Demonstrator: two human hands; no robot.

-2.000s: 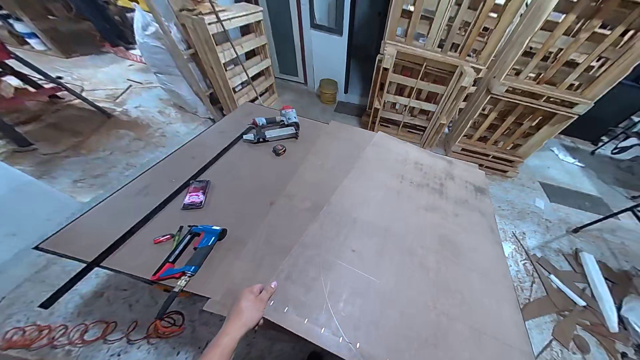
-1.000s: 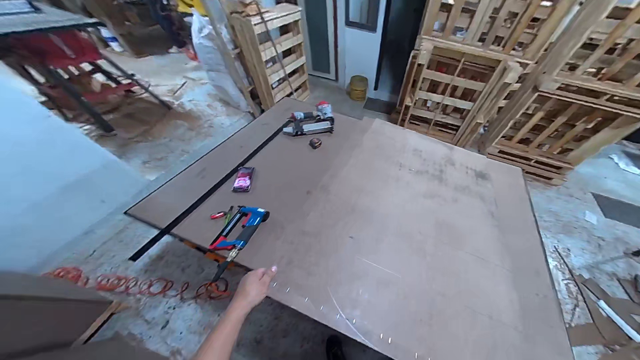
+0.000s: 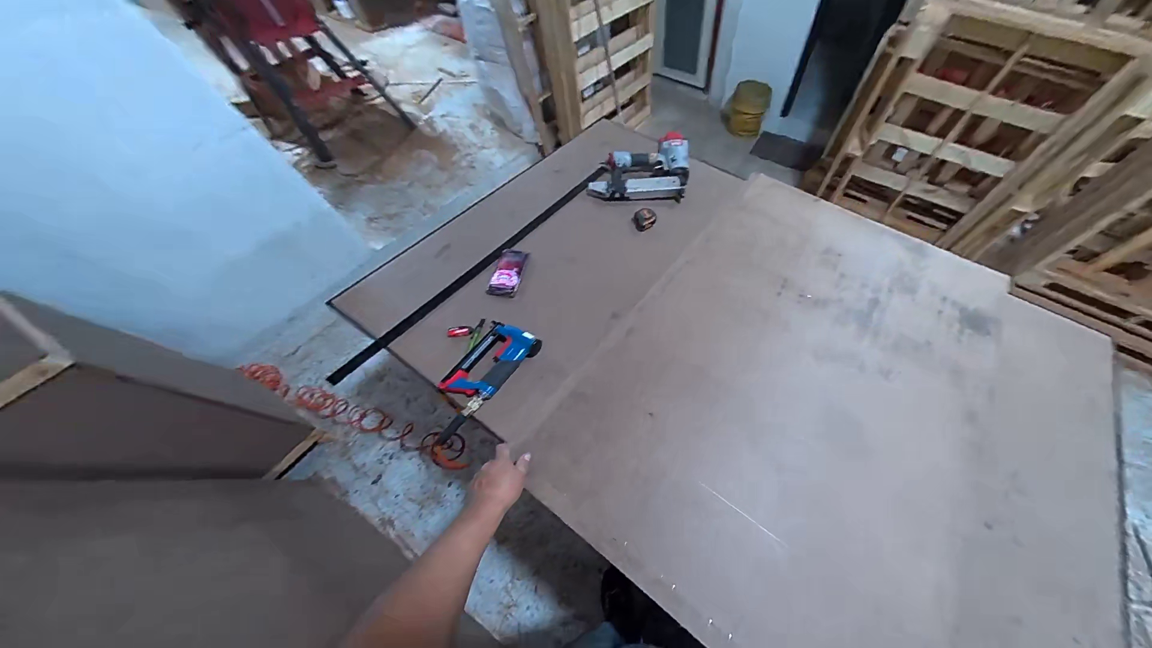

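My left hand (image 3: 499, 477) grips the near left corner of a large brown wood-like panel (image 3: 810, 405), which lies over another brown sheet (image 3: 576, 297). Just beyond the hand, a blue and black pneumatic stapler (image 3: 495, 360) lies on the lower sheet, joined to an air hose. By its nose are a small red tool (image 3: 460, 331) and a green item. A phone with a lit screen (image 3: 508, 273), a tape measure (image 3: 644, 219) and a grey pneumatic nailer (image 3: 643, 171) lie farther back. Small shiny staples line the panel's near edge. My right hand is out of view.
A black strip (image 3: 468, 274) crosses the lower sheet and overhangs its near edge. The coiled orange hose (image 3: 337, 405) lies on the floor at the left. Brown panelled pieces (image 3: 162, 432) stand at lower left. Wooden pallets (image 3: 972, 117) and a yellow bucket (image 3: 748, 108) are behind.
The top panel has shifted left over the lower sheet, its left edge now closer to the tape measure. My left hand, at its edge, is nearer the blue stapler. The view has swung left.
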